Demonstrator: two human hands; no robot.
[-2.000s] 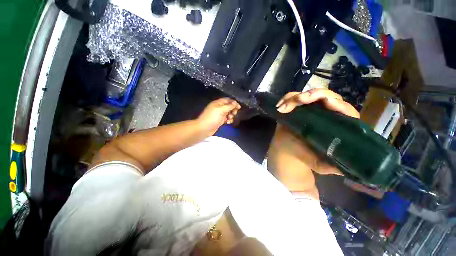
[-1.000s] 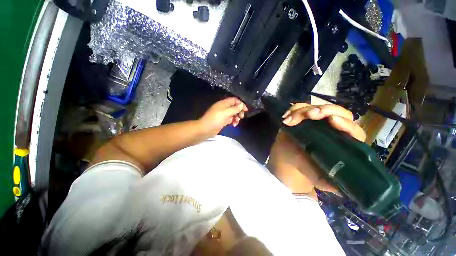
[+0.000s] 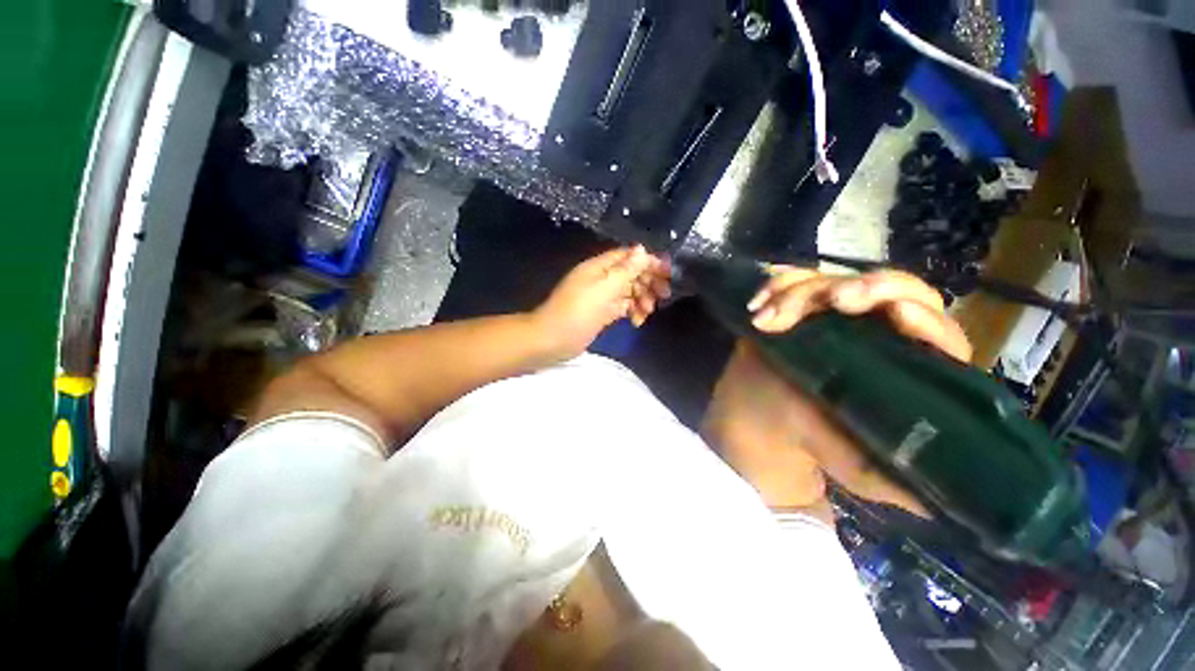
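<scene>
My right hand (image 3: 858,315) is wrapped around a thick dark green electric screwdriver (image 3: 937,426), its narrow black nose pointing up and left. My left hand (image 3: 606,299) is bare, with thumb and fingertips pinched together just beside the tip of the nose. Whether a small part is between those fingertips is too small and blurred to tell. Long black panels (image 3: 642,98) with slots and holes lie side by side on the bench above my hands. The lower end of the panels is close to the screwdriver tip. White cables (image 3: 815,92) curve over the panels.
Silvery bubble wrap (image 3: 380,98) covers the bench edge. Black plastic parts (image 3: 937,203) lie heaped at right, near a blue bin (image 3: 950,112) and a cardboard box (image 3: 1094,171). A dark cord passes at right. A yellow-and-blue-green-handled tool (image 3: 66,446) lies at far left.
My left hand has moved up and right to the screwdriver's tip. The screwdriver's rear end has swung down and to the right. The view has shifted slightly.
</scene>
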